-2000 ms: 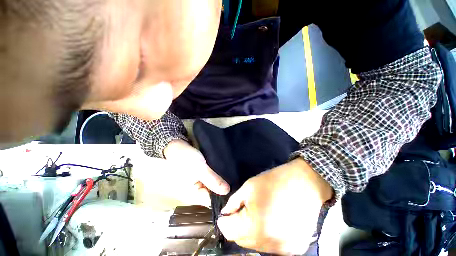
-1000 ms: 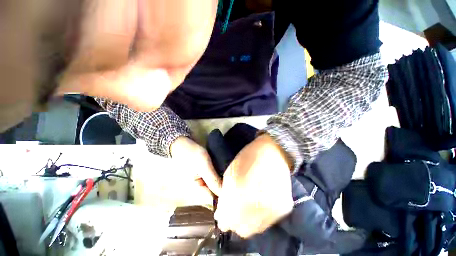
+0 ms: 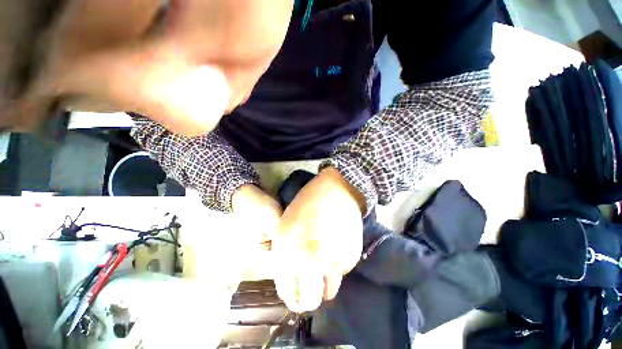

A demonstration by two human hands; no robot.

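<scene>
The bag body, dark grey and black cloth, spreads from under my hands to the right, with a pale zipper line across it. My left hand, overexposed, comes from the upper right and grips the cloth at its left edge, fingertips just above the needle area. My right hand comes from the upper left and lies against the left hand. Its fingers are mostly hidden or washed out. A black part of the cloth shows above, between the wrists.
Red-handled snips lie on the white machine head at lower left. Ridged brown metal is left of the cloth. Black bags and a black stack are at right. A round bin stands beyond the table. A face fills the upper left.
My left hand has moved left, closer over my right hand. The bag body, earlier bunched behind the hands, has swung out and spread to the right.
</scene>
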